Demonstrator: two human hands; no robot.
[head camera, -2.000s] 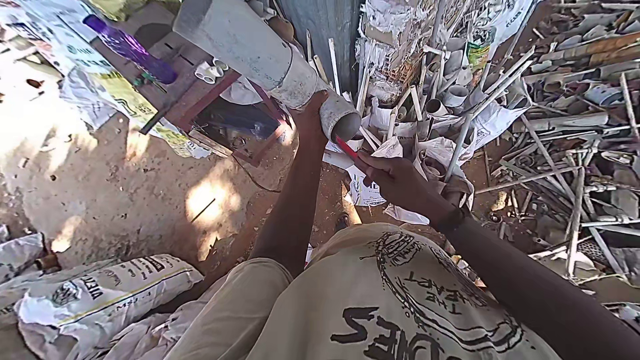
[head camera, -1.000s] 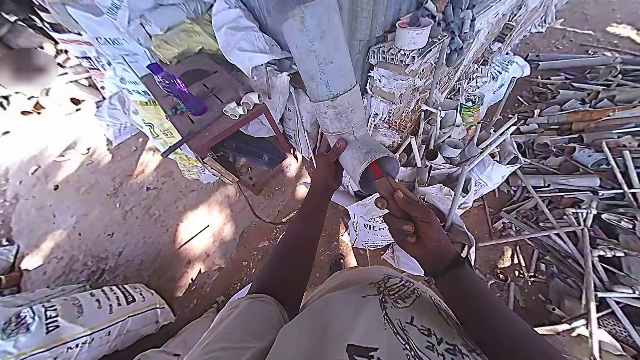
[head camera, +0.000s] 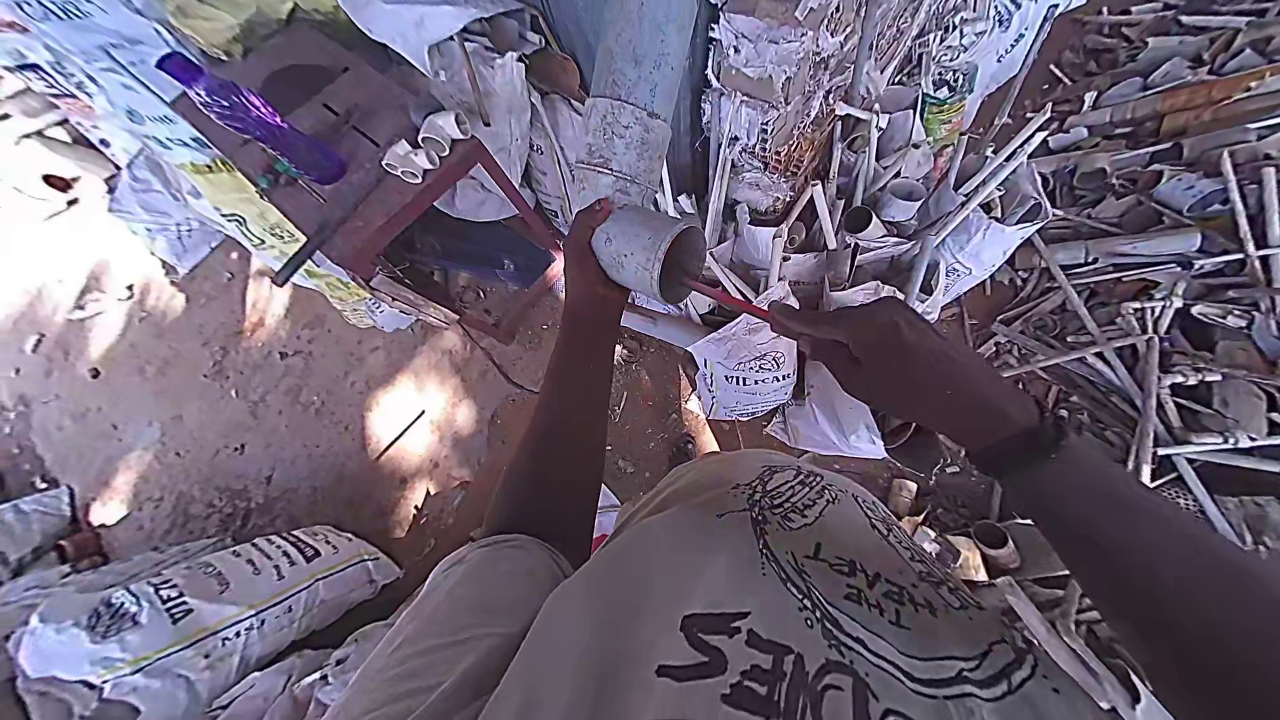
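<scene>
A grey plastic pipe (head camera: 640, 60) runs down from the top of the view into a bent elbow fitting (head camera: 640, 250), whose round mouth faces right. My left hand (head camera: 590, 255) grips the fitting's left side. My right hand (head camera: 840, 340) is closed on a thin red tool (head camera: 735, 300), and the tool's far end reaches the rim of the fitting's mouth. Whether its tip is inside is hard to tell. The handle is hidden in my fingers.
A low reddish table frame (head camera: 410, 210) with small white fittings (head camera: 425, 145) and a purple bottle (head camera: 250, 120) stands at left. Pipe offcuts (head camera: 1130, 240) are heaped at right. Full sacks (head camera: 220, 610) lie lower left, and a printed white bag (head camera: 745, 370) is below the fitting.
Both hands stay at the fitting. The red tool, close against the mouth a second ago with its handle showing, now extends further out from it, with my right hand farther from the rim.
</scene>
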